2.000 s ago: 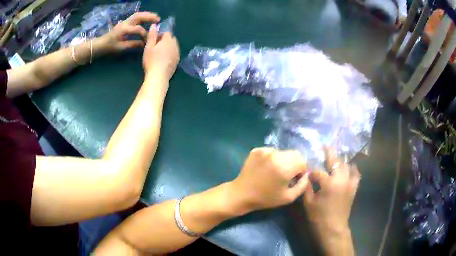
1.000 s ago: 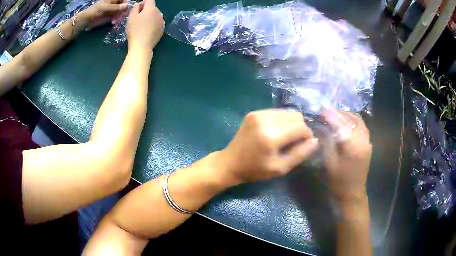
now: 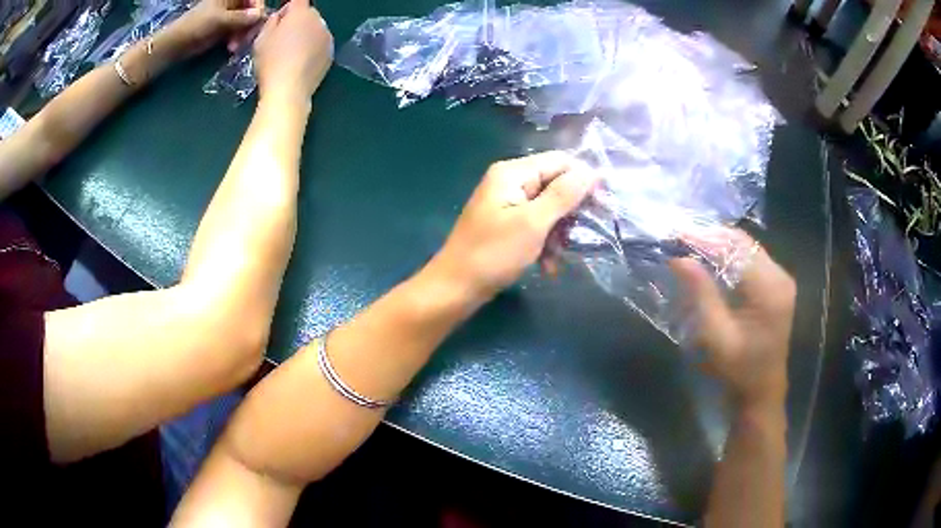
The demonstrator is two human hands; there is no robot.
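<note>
My left hand [image 3: 516, 222], with a bracelet on the wrist, pinches the upper left corner of a clear zip-lock bag [image 3: 645, 278]. My right hand [image 3: 738, 304] is slightly blurred and holds the bag's right side. The bag is stretched between both hands, tilted, above the table. A dark thin part shows through the film; its shape is unclear. The main bag pile [image 3: 671, 113], shiny and whitish, lies on the table just beyond my hands and partly behind the held bag.
The glossy dark-green table [image 3: 413, 206] has a seam at right. Beyond it lie the right-hand bag pile [image 3: 893, 320] and yellow-green strips [image 3: 908, 180]. Rack posts [image 3: 877, 57] stand upper right. A neighbour's arms [image 3: 242, 217] reach in at left, near more bags [image 3: 77, 52].
Compared with earlier, both hands have moved apart, and the bag is now spread open between them. My left hand has risen. The view has shifted, so the pile sits higher.
</note>
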